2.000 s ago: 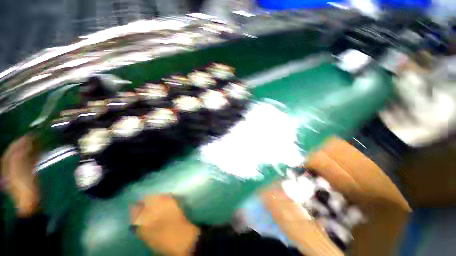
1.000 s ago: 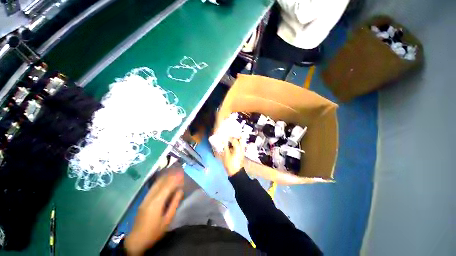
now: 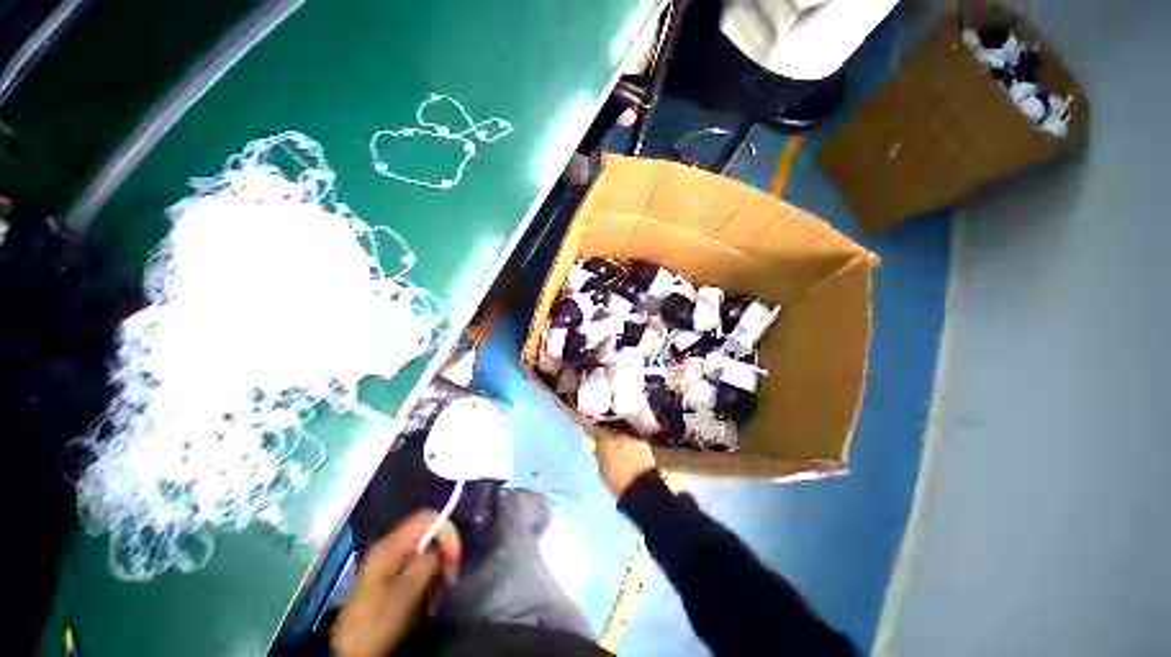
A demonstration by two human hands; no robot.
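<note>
My left hand (image 3: 401, 578) is at the bottom, closed around the thin white tail cable (image 3: 442, 516) of a white mounting bracket. The bracket's round flat foot (image 3: 468, 439) faces up, above my lap beside the bench edge; the rest of that part is hidden. My right hand (image 3: 625, 460) is at the near rim of an open cardboard carton (image 3: 822, 372). Its fingers are partly hidden, so its grip cannot be told. The carton holds many white-and-black camera housings (image 3: 652, 344), lying jumbled.
A large tangled heap of thin white loops (image 3: 276, 295) lies on the green bench (image 3: 385, 51), with a few loose loops (image 3: 430, 144) beyond it. Dark modules are at the far left. Another person's pale garment (image 3: 803, 32) is at the top. A second carton (image 3: 899, 141) holds similar housings.
My right hand has moved from the housings inside the carton to its near rim. My left hand now holds a white cable with a bracket. The view has shifted slightly.
</note>
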